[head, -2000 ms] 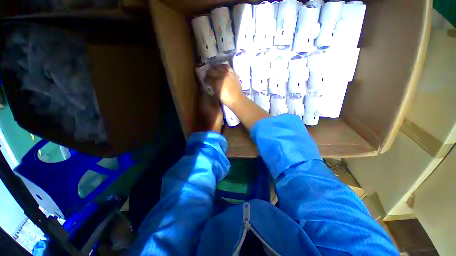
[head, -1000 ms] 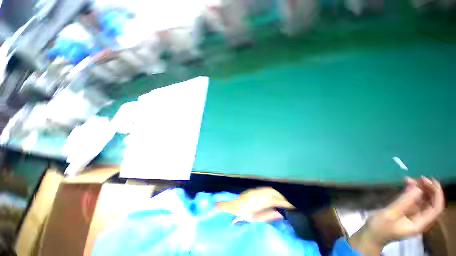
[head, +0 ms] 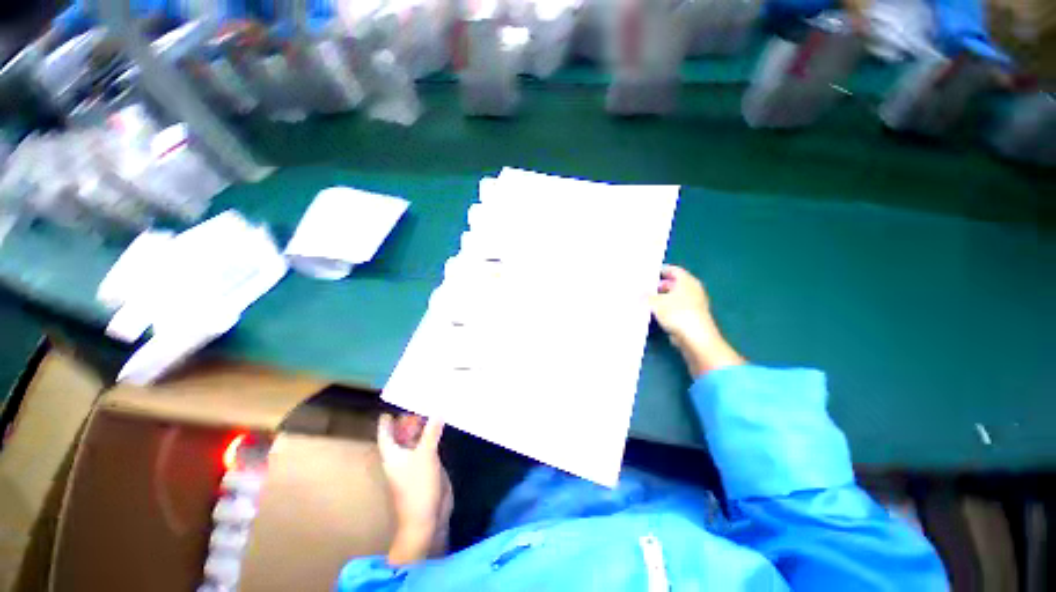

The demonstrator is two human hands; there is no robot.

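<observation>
A flat white sheet [head: 556,312] lies tilted at the front edge of the green bench, its near corner past the edge. White units seem to show along its left edge, but glare hides most detail. My left hand [head: 415,463] is at the sheet's near left corner, fingers at its underside. My right hand [head: 683,310] grips the sheet's right edge, fingertips partly hidden by it.
An open carton [head: 313,497] with a row of white units [head: 232,520] is low at the left. Loose white papers [head: 203,283] and a smaller white piece [head: 345,229] lie on the green bench [head: 857,312]. Printed boxes [head: 643,58] stand across it, with blue sleeves behind.
The view has swung from the carton to the bench. Both hands have left the units in the carton and are now at the white sheet, which sits nearer the picture's middle.
</observation>
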